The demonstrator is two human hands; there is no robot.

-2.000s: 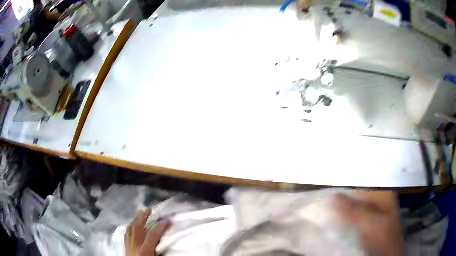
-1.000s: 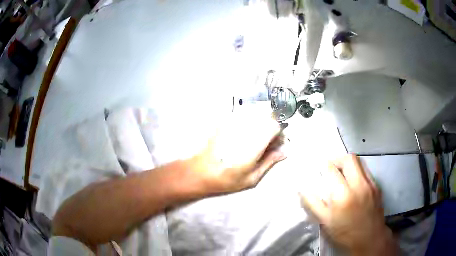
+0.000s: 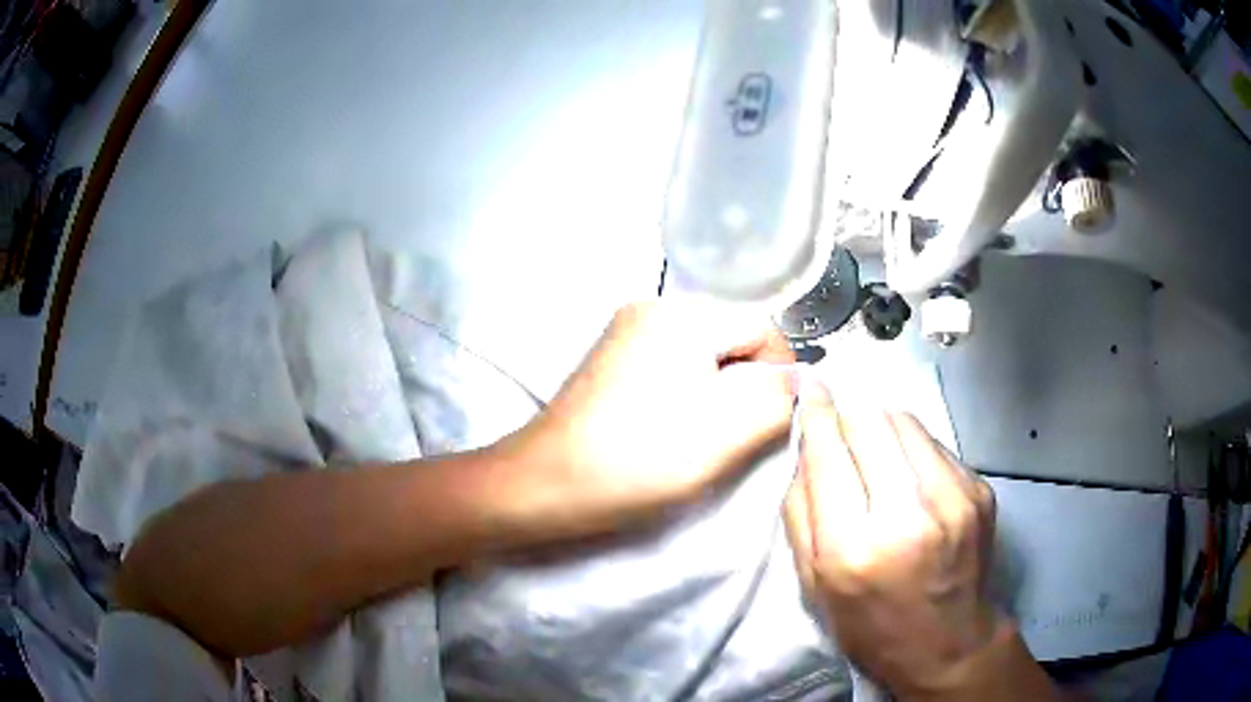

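A pale grey garment [image 3: 343,370] lies crumpled over the table from the left to the front edge. My left hand [image 3: 672,405] is on the cloth just in front of the machine's round metal part [image 3: 826,299], its fingertips pinching the cloth edge. My right hand [image 3: 892,528] is close beside it on the right, fingertips closed on the same edge. The cloth between the fingertips is washed out by glare. The needle is not clearly visible. A small dark item [image 3: 809,353] shows just beyond my left fingertips.
A translucent white oblong cover [image 3: 752,151] hangs above and beyond my left hand. The white machine head [image 3: 1015,137] and its knob [image 3: 1088,202] are at the upper right. A brown table edge [image 3: 85,240] runs down the left. Cloth hangs at the lower left.
The garment came up from below the table edge onto the table. Since the later earlier frame, my right hand has moved left and up beside my left hand. The view has shifted, showing the oblong cover.
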